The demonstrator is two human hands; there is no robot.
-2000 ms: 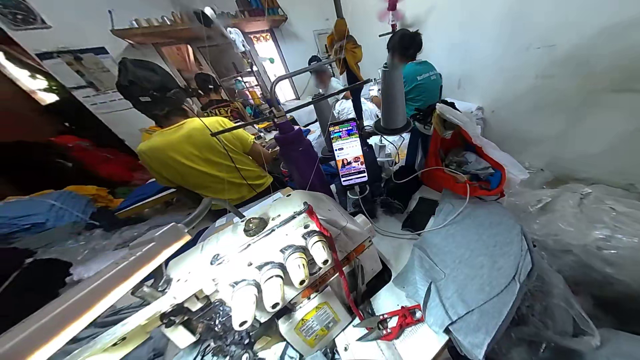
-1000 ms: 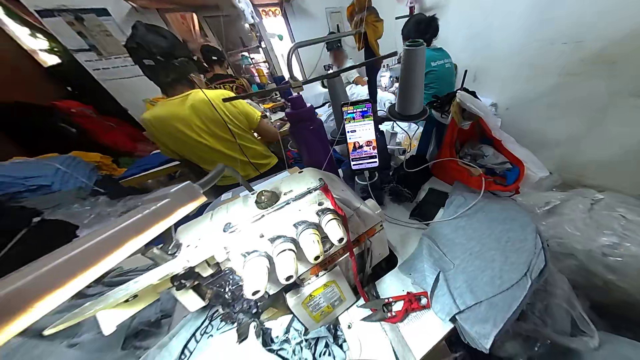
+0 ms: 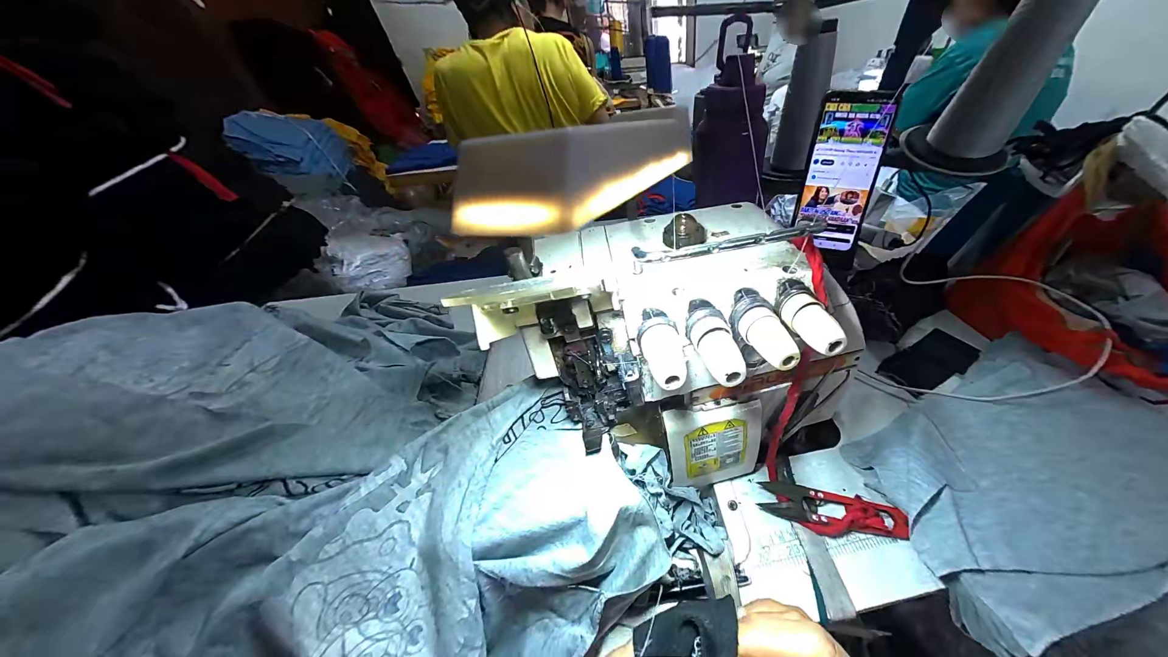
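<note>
A pale overlock sewing machine (image 3: 730, 246) with several tension knobs stands in the middle under a lit lamp (image 3: 575, 173). Grey printed fabric (image 3: 392, 538) lies bunched at its needle area and spreads left. At the bottom edge, what appears to be my right hand (image 3: 787, 630) is partly visible beside a black band or cloth piece (image 3: 689, 628), near the fabric's right edge; its fingers are mostly cut off, so its grip is unclear. My left hand does not show. Red-handled thread snips (image 3: 839, 513) rest on the machine table, right of the fabric.
Folded grey fabric (image 3: 1049, 484) lies at right, below a red-orange bag (image 3: 1013, 283) and a white cable (image 3: 1013, 394). A lit phone (image 3: 844, 173) stands behind the machine, near a purple bottle (image 3: 728, 137). Dark garments (image 3: 119, 182) hang at left. Other people sit beyond.
The view has swung left and down. Much more grey fabric and part of a hand at the bottom edge now show; neither earlier frame shows a hand of mine.
</note>
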